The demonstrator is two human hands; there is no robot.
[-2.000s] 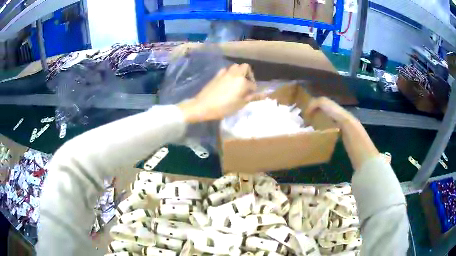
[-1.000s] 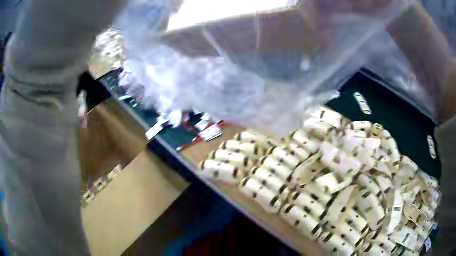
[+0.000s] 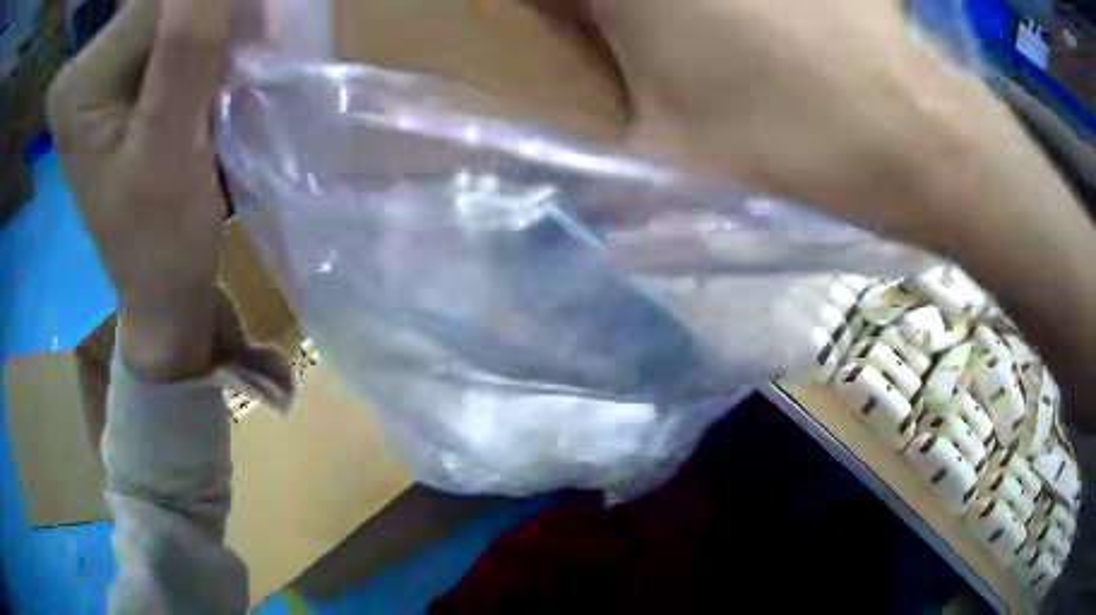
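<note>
A clear plastic bag point(image 3: 481, 300) hangs close in front of me, with white pieces point(image 3: 541, 433) gathered in its bottom. My left hand point(image 3: 156, 204) is at the upper left, at the bag's left rim; its fingertips are cut off by the top edge. My right hand point(image 3: 769, 108) is large and blurred at the top, over the bag's mouth, against a small brown cardboard box point(image 3: 469, 48) that shows only in part. The right fingertips are hidden.
Cream housings point(image 3: 949, 421) lie piled at right on a metal-edged bench point(image 3: 889, 493). A large open carton point(image 3: 313, 481) stands low at left, with housings inside. Blue floor point(image 3: 54, 264) and dark red cloth point(image 3: 577, 559) show below.
The view has turned down and left, off the bench. The bag now hangs over the floor side, with white pieces in its bottom. The box has moved up, mostly out of view.
</note>
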